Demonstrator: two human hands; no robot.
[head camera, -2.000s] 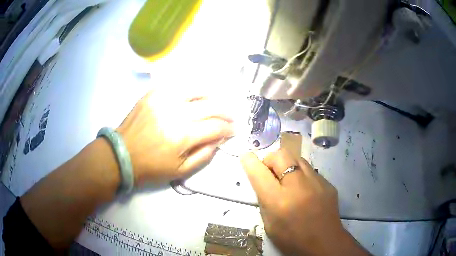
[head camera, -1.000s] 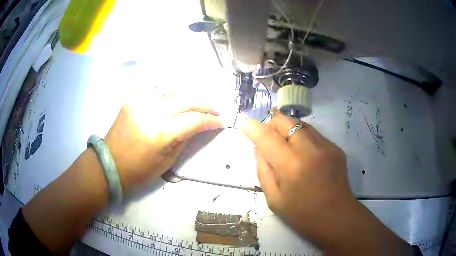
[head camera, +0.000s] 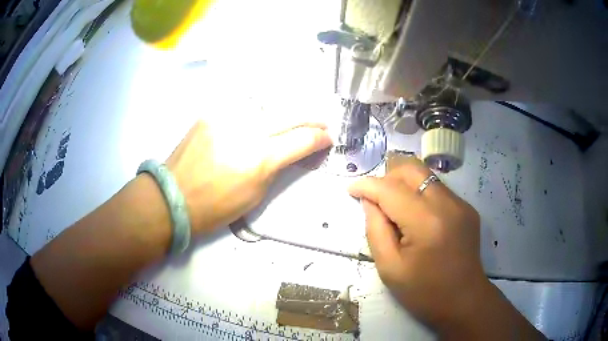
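The presser foot and needle (head camera: 349, 126) stand over the shiny round needle plate (head camera: 365, 154) in bright light. My left hand (head camera: 233, 166), with a green bangle at the wrist, lies on the machine bed left of the foot, its fingertips close beside it. Glare washes out its fingers and whatever lies under them. My right hand (head camera: 423, 230), with a ring, is just right of and below the plate, thumb and index fingertips together. No fabric can be made out between them. The sewing machine head (head camera: 460, 46) fills the upper right.
The ribbed tension dial (head camera: 443, 148) sticks out right of the foot. A tan tape patch (head camera: 401, 160) is behind my right fingers. A brown taped block (head camera: 318, 308) lies near the ruler scale (head camera: 190, 316) at the front. A yellow-green object (head camera: 167, 23) is at upper left.
The camera view has shifted. My right fingertips have moved from close against the foot to a little below and right of the plate. My left fingertips remain beside the foot, now nearer to it.
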